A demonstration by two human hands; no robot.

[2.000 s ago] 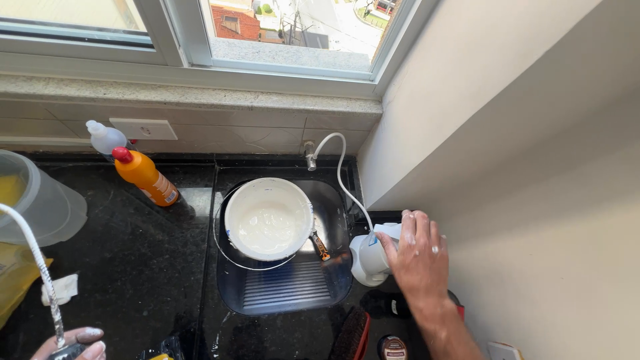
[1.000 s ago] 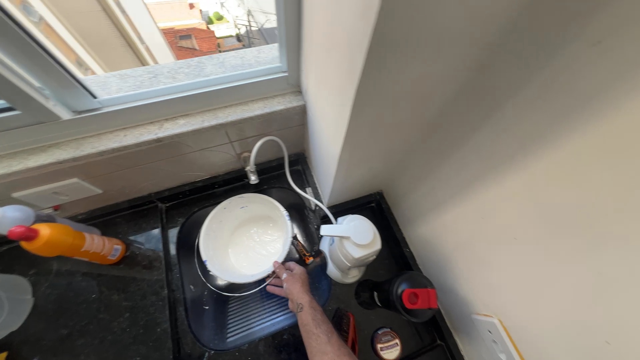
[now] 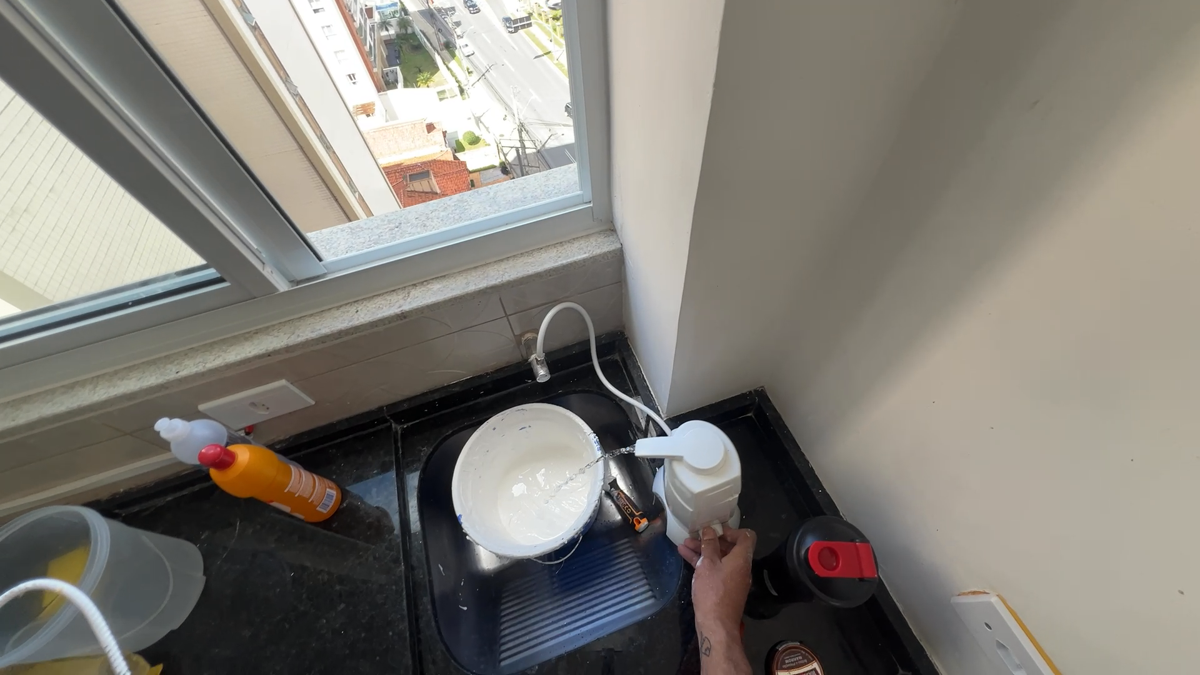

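My right hand (image 3: 720, 562) has its fingers on the lower front of a white water purifier (image 3: 703, 478), at its knob or base; the fingertips are partly hidden. From the purifier's spout a thin stream of water (image 3: 586, 466) runs into a white plastic bucket (image 3: 478, 450) with a wire handle. The bucket stands in the dark sink (image 3: 562, 609), and whitish liquid covers its bottom. An orange and black tool handle (image 3: 626, 504) lies beside the bucket in the sink. A white hose (image 3: 600, 361) runs from the wall fitting to the purifier. My left hand is out of view.
An orange bottle (image 3: 272, 481) with a red cap and a pale bottle (image 3: 192, 439) stand left of the sink. A clear plastic container (image 3: 169, 572) is at far left. A black shaker (image 3: 825, 562) with a red lid and a round tin (image 3: 793, 659) are at right.
My right hand has moved from the bucket's rim to the front of the purifier. Water now runs from the spout into the bucket; one second ago no stream showed.
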